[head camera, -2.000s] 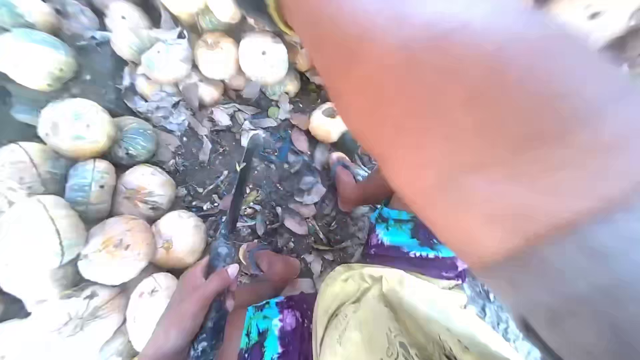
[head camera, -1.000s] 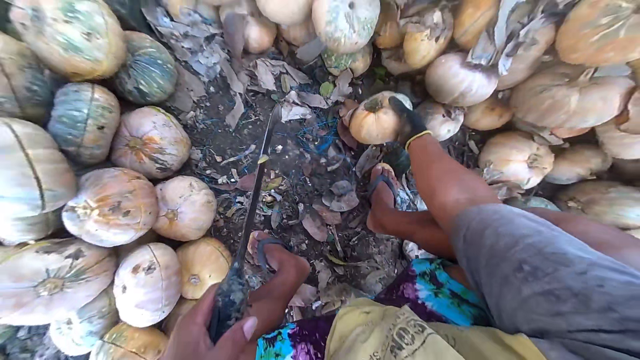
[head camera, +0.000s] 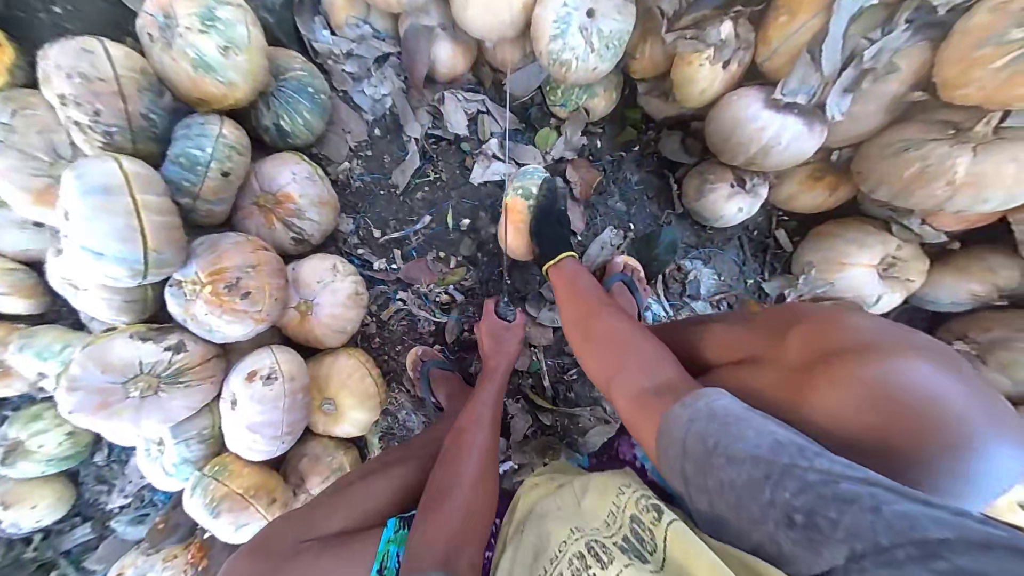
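Note:
My left hand (head camera: 500, 332), bare, is closed around the dark handle of a long-bladed knife (head camera: 506, 144). The thin blade points away from me, edge-on to the view, and runs along the left side of a small orange and green pumpkin (head camera: 520, 216). Whether the blade touches or cuts the skin I cannot tell. My right hand (head camera: 552, 220), in a black glove with a yellow cuff, holds that pumpkin from its right side, just above the littered ground. The fingers are partly hidden behind it.
Many pumpkins (head camera: 226, 288) are piled on the left, some with dark lines around them. More pumpkins (head camera: 766, 128) lie at the top and right. Dry leaves (head camera: 420, 272) cover the soil. My sandalled feet (head camera: 436, 376) are close below the hands, with a yellow printed cloth (head camera: 592, 520) at my lap.
A second ago the blade slanted left of the pumpkin; now it is upright in view alongside it. My right hand and the pumpkin have come nearer the knife, and the pumpkin is turned.

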